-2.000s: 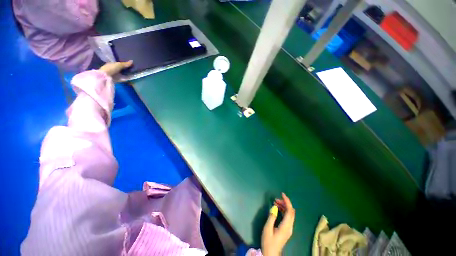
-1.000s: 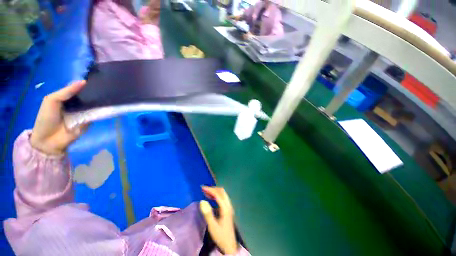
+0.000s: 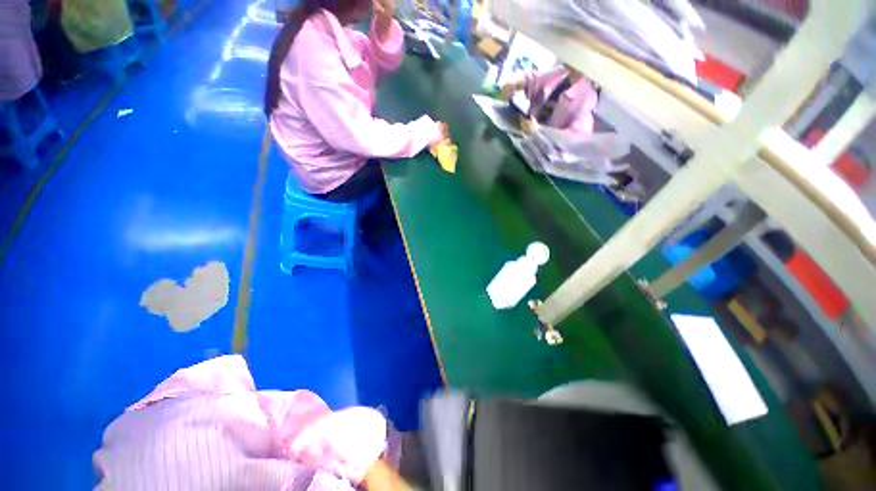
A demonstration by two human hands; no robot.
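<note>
The black folding unit (image 3: 567,446) is blurred and cut off by the bottom edge, with a small blue spot near its right end. The whitish bubble bag (image 3: 447,436) shows at its left side and behind it. My left hand (image 3: 384,476) shows only as a strip of skin past the pink sleeve, left of the unit. Its fingers are cut off or hidden, so its grip does not show. My right hand is not in view.
A white bottle (image 3: 514,281) stands on the green bench (image 3: 437,230) beside a pale post (image 3: 663,211). White paper (image 3: 718,369) lies at right. A person (image 3: 336,105) in pink sits on a blue stool (image 3: 319,230), holding a yellow cloth (image 3: 446,155). Another person is across the bench.
The unit and bag have come from the far bench, through the air at left, to the bottom of the view. The view has swung, and my right hand has left the picture.
</note>
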